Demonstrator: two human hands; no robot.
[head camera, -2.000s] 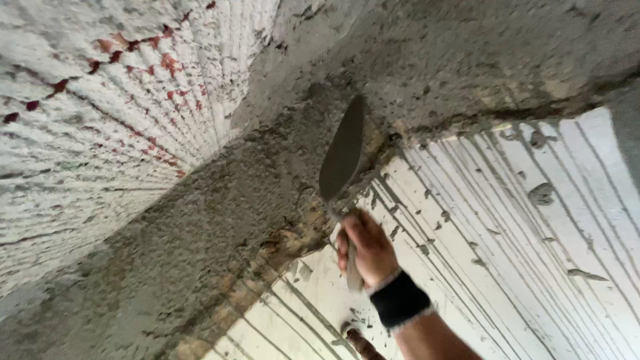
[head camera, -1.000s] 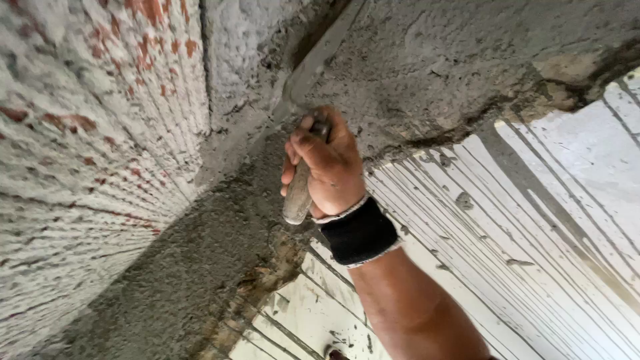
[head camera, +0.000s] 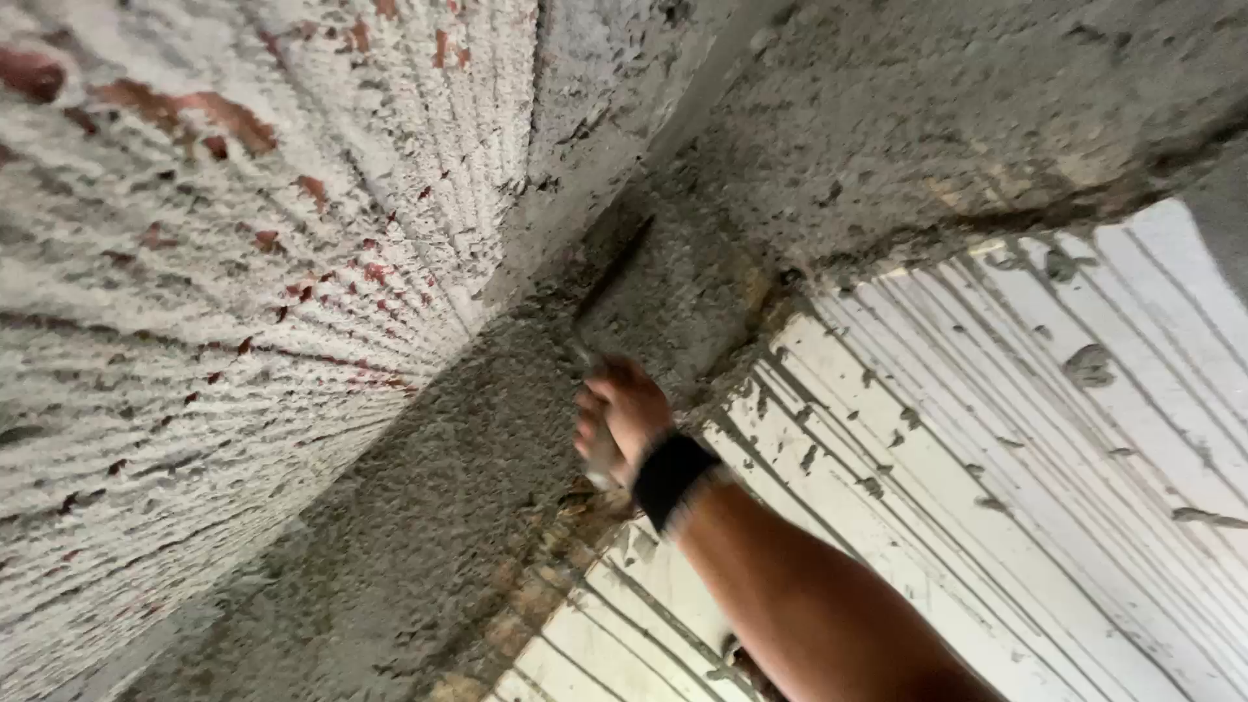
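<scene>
My right hand (head camera: 624, 414), with a black band on its wrist, grips the handle of a pointed trowel (head camera: 614, 271). The blade points up and slightly right, seen nearly edge-on against rough grey mortar (head camera: 682, 283) in the corner. Whether the blade touches the mortar cannot be told. My fingers hide part of the handle, whose lower end shows below them. My left hand is not in view.
At left is a rough, ridged wall (head camera: 322, 244) with reddish patches. Grey mortar bands (head camera: 419, 517) meet near the trowel. White grooved panels (head camera: 926, 439), spotted with mortar, lie to the right. A small dark object (head camera: 746, 668), unclear, shows beside my forearm.
My right hand and the trowel have moved down, away from the upper part of the corner where they were one second ago. The trowel has stayed in my grip throughout.
</scene>
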